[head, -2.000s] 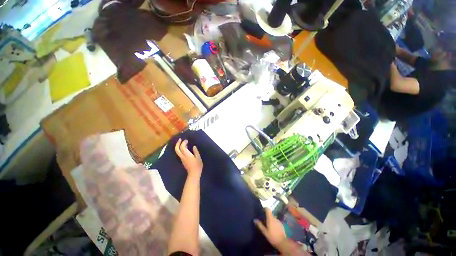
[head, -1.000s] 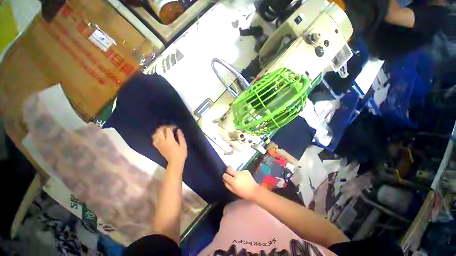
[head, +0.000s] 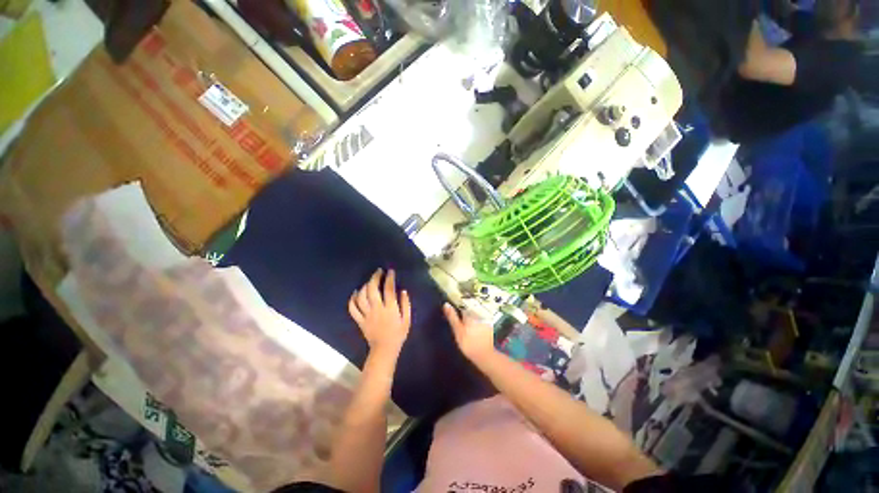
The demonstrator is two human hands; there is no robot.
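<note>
A long navy cut piece [head: 323, 246] lies flat on the table in front of the sewing machine. My left hand [head: 382, 313] lies on it with fingers spread, palm down. My right hand [head: 469, 332] is at its right edge by the machine, fingers loosely extended; whether it pinches the edge is hard to tell. Pink patterned cut pieces [head: 212, 347] with white margins lie to the left, beside the navy piece. The cream sewing machine [head: 588, 106] stands at the right, with a bright green wire guard [head: 545, 236] over its near end.
Brown cardboard [head: 159, 125] lies at the far left. A pale tray [head: 371, 82] with a brown-ended bottle [head: 349, 56] is beyond the table's middle. Pale scraps [head: 617, 361] and blue crates [head: 771, 221] are at the right. Another person's arm [head: 769, 64] shows at upper right.
The view has shifted closer over the table. My left hand has moved down the navy piece, nearer its right edge. My right hand stays by that edge, its fingers now more extended.
</note>
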